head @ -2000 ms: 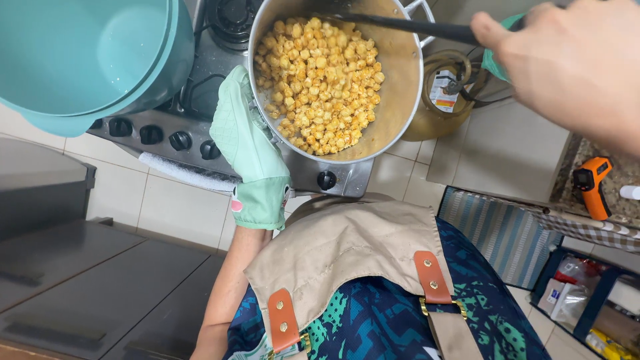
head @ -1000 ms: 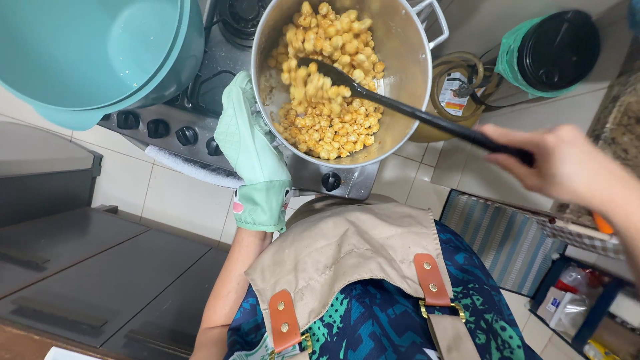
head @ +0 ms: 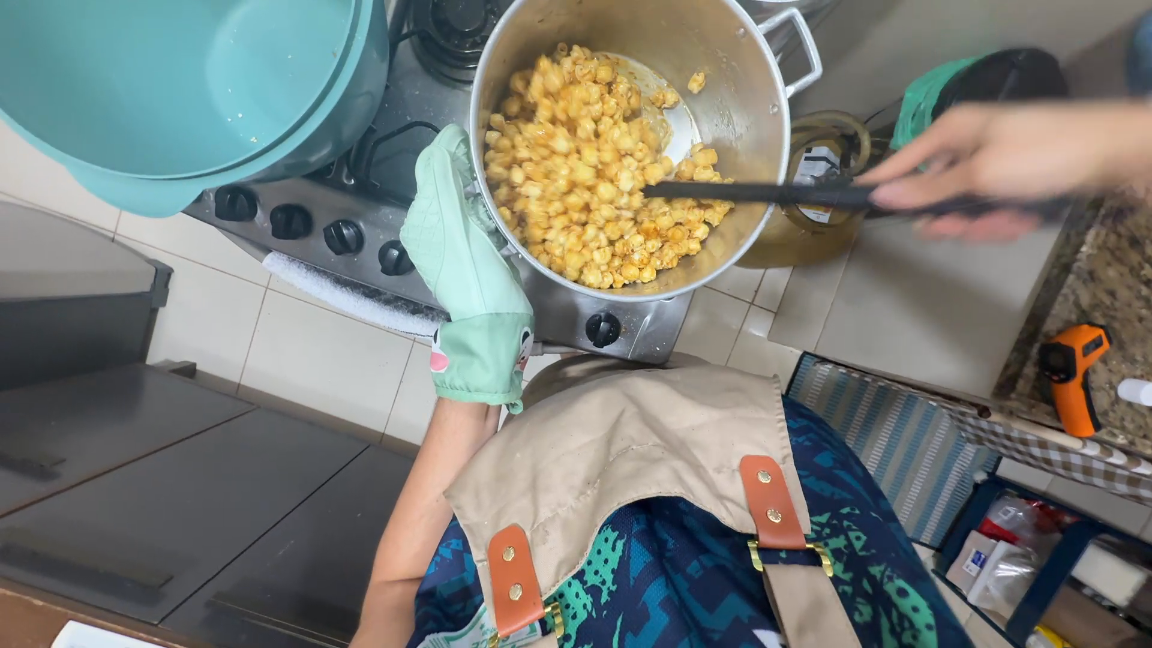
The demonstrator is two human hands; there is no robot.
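Observation:
A large aluminium pot (head: 738, 108) on the stove holds golden coated popcorn (head: 603, 171), blurred by motion at its left. My right hand (head: 981, 171), also blurred, grips the handle of a black long-handled utensil (head: 756, 193), whose far end is among the popcorn. My left hand (head: 463, 270) wears a mint green oven mitt and is at the pot's left side; the mitt hides its fingers, and the pot's left handle is mostly hidden behind it.
A large teal plastic bowl (head: 360, 99) stands left of the pot, above the steel gas stove (head: 378, 202). Behind the pot's right side is a gas cylinder (head: 810, 238) with a hose. An orange infrared thermometer (head: 1073, 378) lies on the granite counter (head: 1116, 288). Dark drawers (head: 225, 504) are at lower left.
The utensil and my right hand have moved up in view since one second ago, and the popcorn has shifted, baring part of the pot's bottom. My left hand keeps its place at the pot.

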